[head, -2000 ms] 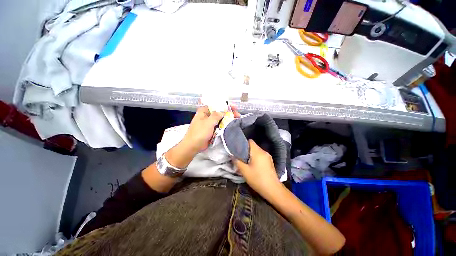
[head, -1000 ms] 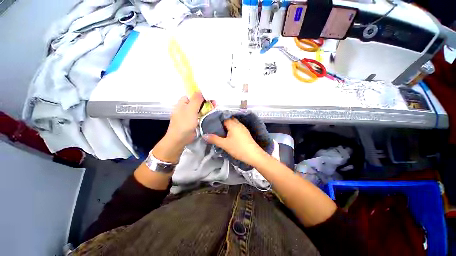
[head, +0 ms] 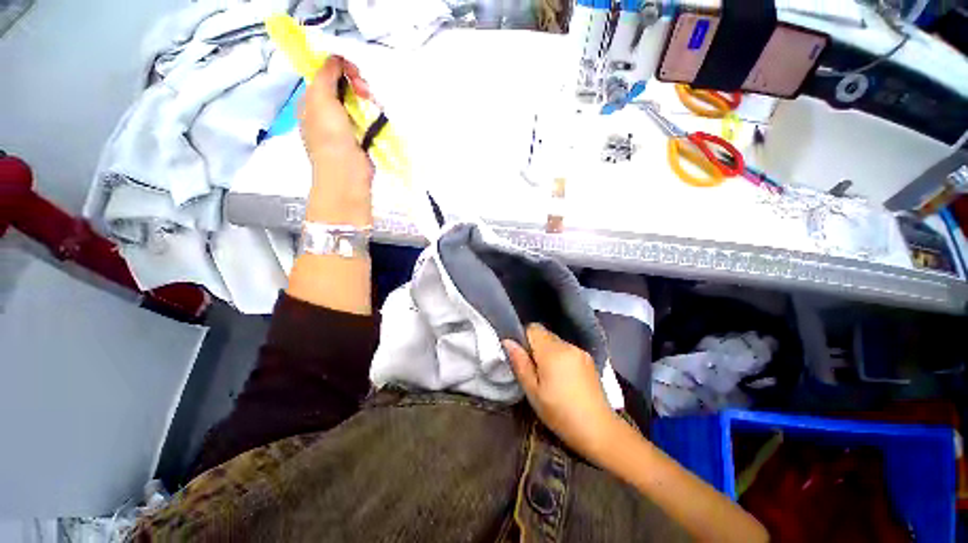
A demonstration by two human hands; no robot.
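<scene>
My left hand (head: pixel 338 122) is raised over the table's left part and grips a flat yellow strip (head: pixel 294 48) with black binding. The strip's other end points down toward the garment. A thin dark and white cord (head: pixel 435 210) runs between the strip and the waistband opening. The dark grey waistband (head: pixel 490 284) stands open as a ring above the pale grey garment body (head: pixel 433 337) on the lap. My right hand (head: pixel 559 382) grips the near right side of the waistband, thumb outside; some fingers are hidden inside it.
White machine table (head: pixel 679 249) with ruler edge ahead. Scissors (head: pixel 701 157), small metal parts (head: pixel 617 147) and a thread tangle (head: pixel 839 217) lie on it. Sewing machine with a phone (head: pixel 743 48) at upper right. Garment pile (head: pixel 175 138) left; blue bin (head: pixel 732 456) lower right.
My left hand has moved up and left with the yellow strip, away from the waistband, and the cord now shows stretched between. My right hand has shifted from inside the ring to its near edge.
</scene>
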